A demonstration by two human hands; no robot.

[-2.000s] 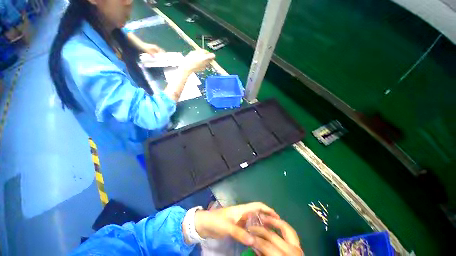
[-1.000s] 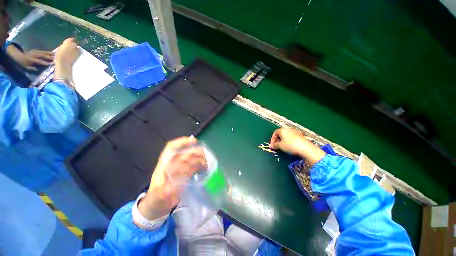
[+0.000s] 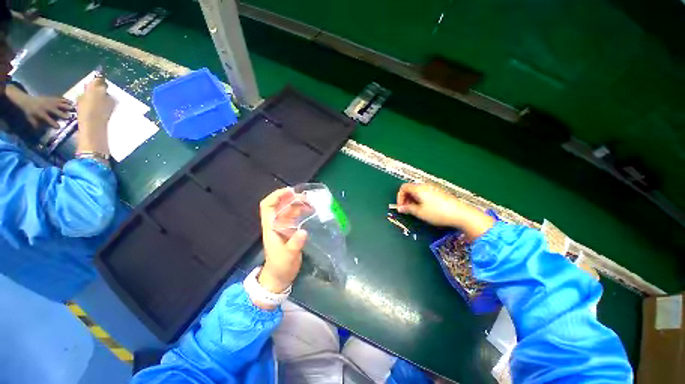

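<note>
My left hand (image 3: pixel 282 236) holds a clear plastic bag (image 3: pixel 324 236) with a bright green patch, raised above the bench near the black tray. My right hand (image 3: pixel 420 204) is over the green bench, its fingertips pinched on a small thin sliver (image 3: pixel 394 206). A few loose tan-white slivers (image 3: pixel 398 223) lie on the bench just below those fingertips. A blue parts bin (image 3: pixel 457 271) full of slivers stands beside my right forearm, partly covered by the sleeve.
A black compartment tray (image 3: pixel 218 202) lies across the bench at left. Beyond it are another blue bin (image 3: pixel 193 105), white sheets (image 3: pixel 128 127) and a neighbouring worker's hands. A flat workpiece (image 3: pixel 367 103) lies on the belt past a pale post (image 3: pixel 229 52). A carton (image 3: pixel 661 330) is at far right.
My right hand has come into view from the right and now pinches at the sliver pile, which is smaller. My left hand has lifted the bag. The view has swung right.
</note>
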